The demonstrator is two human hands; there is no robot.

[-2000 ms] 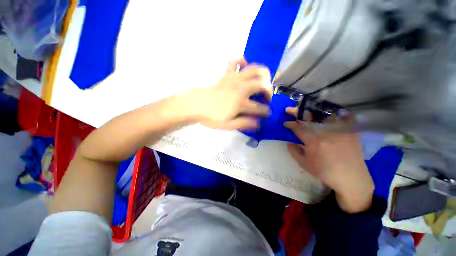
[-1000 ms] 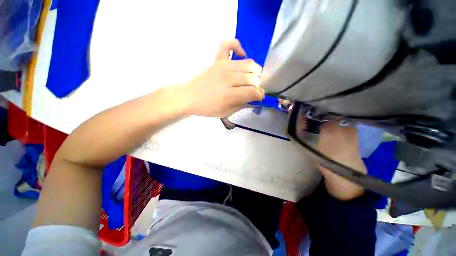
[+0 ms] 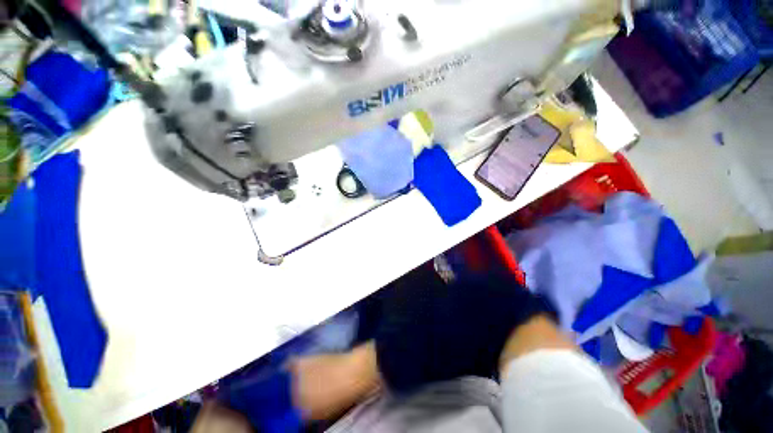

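Observation:
My right hand [image 3: 326,385] is low in the view, blurred, its dark-sleeved forearm reaching across from the right. It is at a bunched bright blue fabric piece [image 3: 263,399] below the table's front edge and seems to grip it. Bare skin of my left hand or forearm [image 3: 219,419] shows at the bottom edge, cut off and blurred; its fingers are not visible. The sewing machine [image 3: 297,106] stands above the white table [image 3: 178,313]. No fabric shows under its needle end [image 3: 275,179].
A long blue strip [image 3: 66,279] lies at the table's left. Pale blue pieces [image 3: 380,161], a small blue piece [image 3: 447,186], a black ring handle [image 3: 348,182] and a phone [image 3: 519,156] lie right. A red basket [image 3: 646,385] holds cut fabric.
The view has swung to show more of the machine and the right side. Both hands have left the needle area and are low in the picture. The fabric is away from the needle.

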